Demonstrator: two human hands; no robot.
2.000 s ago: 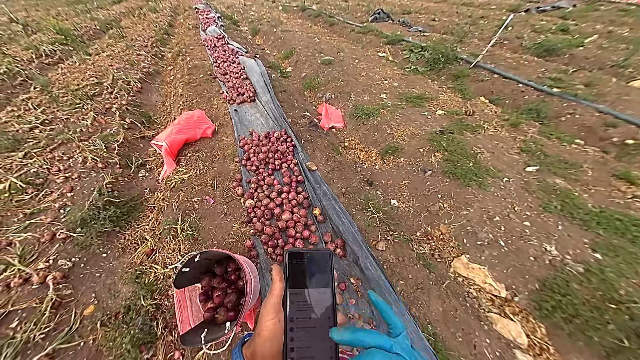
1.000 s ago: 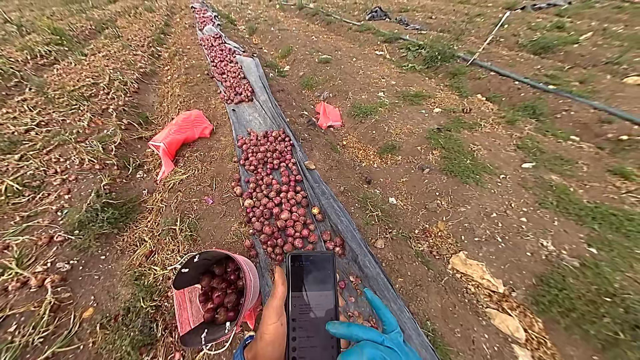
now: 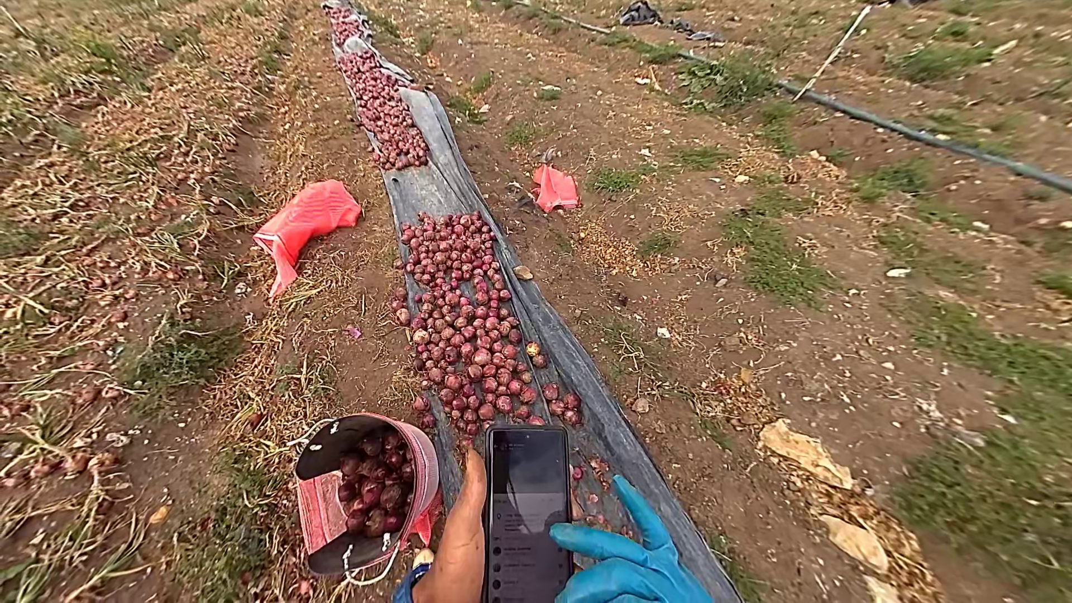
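A smartphone (image 3: 528, 519) with a dark screen is held upright in my bare left hand (image 3: 459, 544), at the bottom centre. My right hand (image 3: 628, 557), in a blue glove, is beside it with its fingers apart and the index fingertip over the right edge of the screen. Beyond the phone, red onions (image 3: 469, 327) lie on a long grey ground sheet (image 3: 578, 360). Left of my left hand stands a pink and black bucket (image 3: 427, 461) with a rope handle, partly filled with red onions (image 3: 381, 494).
Red mesh sacks lie on the soil, one (image 3: 314, 218) left of the sheet and another (image 3: 554, 188) right of it. More onions (image 3: 381, 109) cover the sheet farther off. A dark hose (image 3: 921, 132) crosses the upper right, and dry onion plants (image 3: 75, 335) cover the left.
My gloved right hand has shifted slightly beside the phone, its index finger reaching toward the screen. The phone stays in my left hand.
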